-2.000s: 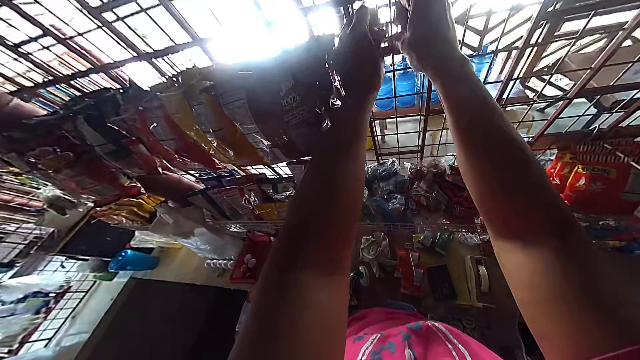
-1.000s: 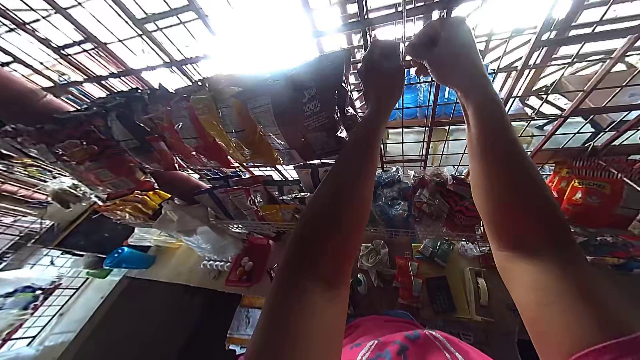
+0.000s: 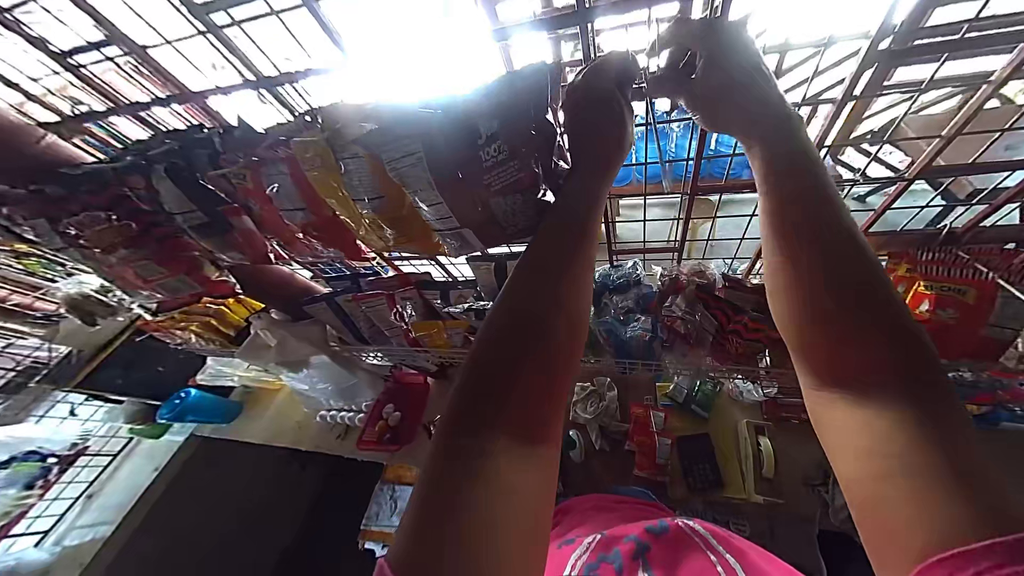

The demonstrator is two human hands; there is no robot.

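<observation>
Both arms reach up to a metal wire grille [image 3: 688, 232]. My left hand [image 3: 600, 112] is closed near the grille's upper bars, just right of a dark snack bag [image 3: 488, 160] in a hanging row of packets. My right hand [image 3: 720, 80] is close beside it on the right, with fingers bent at a thin strand [image 3: 654, 120] that hangs between the hands. Glare and shadow hide what the fingertips hold. Blue plastic bottles [image 3: 680, 148] show behind the grille, below the hands.
Red packets [image 3: 952, 304] hang at right. Below are a wire shelf edge [image 3: 632, 366], a calculator [image 3: 699, 462], a tape dispenser [image 3: 756, 460], a red tray with eggs [image 3: 394, 412], a blue plastic container [image 3: 200, 406] and clear plastic bags [image 3: 320, 376].
My right hand's fingers have opened somewhat from a tighter fist, and a thin strand now shows hanging below them. Both hands stay up at the grille.
</observation>
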